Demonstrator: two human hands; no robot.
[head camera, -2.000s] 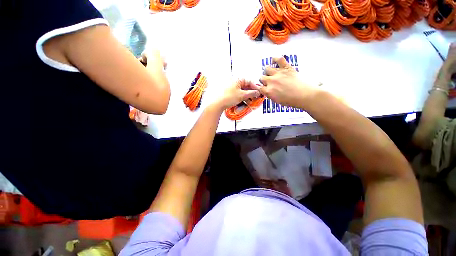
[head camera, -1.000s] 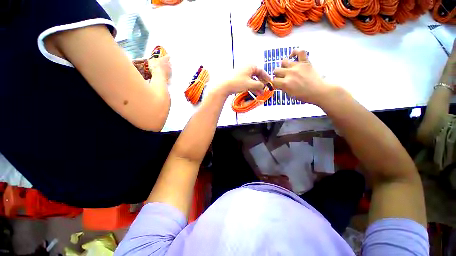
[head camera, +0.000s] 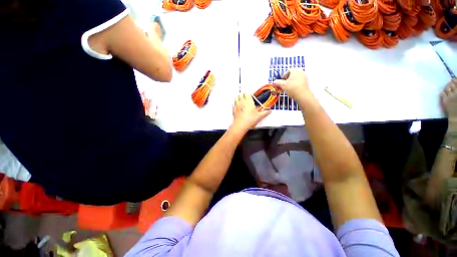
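Observation:
An orange cable coil (head camera: 268, 97) with a black part and a pale tie lies at the near left edge of the label sheet (head camera: 292, 62), which has rows of small dark strips. My left hand (head camera: 247, 111) holds the coil from its left side, fingers on top and thumb at the near side. My right hand (head camera: 295, 84) is at the coil's upper right end, its fingertips at a small black piece, perhaps the cable end. Whether a label is in the fingertips cannot be told.
A large heap of orange coils (head camera: 351, 17) lies at the far side. Two single coils, one nearer (head camera: 204, 90) and one farther (head camera: 184, 55), lie left of the table seam. A thin yellowish strip (head camera: 338, 97) lies to the right. A person in dark clothing (head camera: 90, 115) is close on my left; another's hand is far right.
The coil has turned more upright, and my left hand has shifted onto its left side. My right hand has moved nearer. The left neighbour has leaned forward, and a second single coil and the yellowish strip now show.

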